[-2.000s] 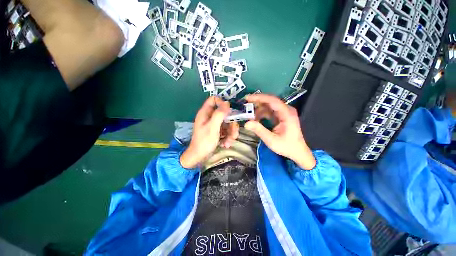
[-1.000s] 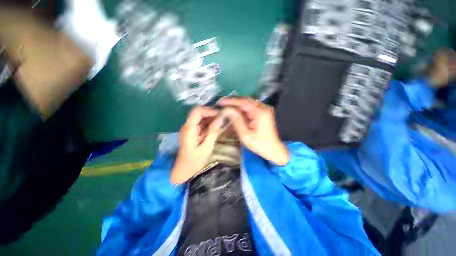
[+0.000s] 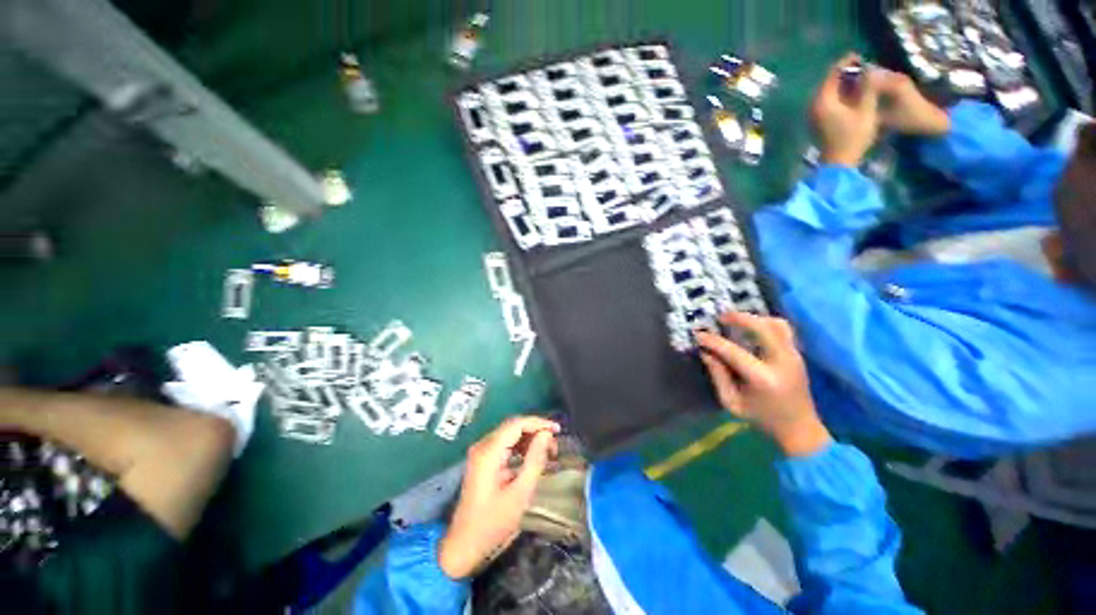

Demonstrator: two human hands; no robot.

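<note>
The black foam tray (image 3: 607,348) lies in front of me in two sections. Its far section holds rows of silver plated units (image 3: 577,144) with dark centres; its near section has rows along the right side (image 3: 709,270). My right hand (image 3: 763,378) is over the near section, thumb and fingertips together on a plated unit at the near end of these rows, partly hidden by the fingers. My left hand (image 3: 495,487) is raised left of the tray's near edge, fingers curled, nothing visible in it. A jumbled pile of faceplates (image 3: 343,375) lies on the green bench.
A few faceplates (image 3: 510,306) lie along the tray's left edge. Small components (image 3: 357,84) lie further off. A grey metal upright (image 3: 204,108) stands at upper left. A white cloth or paper (image 3: 216,387) and a person's arm (image 3: 132,445) are at left. Another person in blue (image 3: 925,324) works at right.
The view has turned and shifted toward the tray. My hands were together in front of my body; now they are apart, the right at the tray's rows.
</note>
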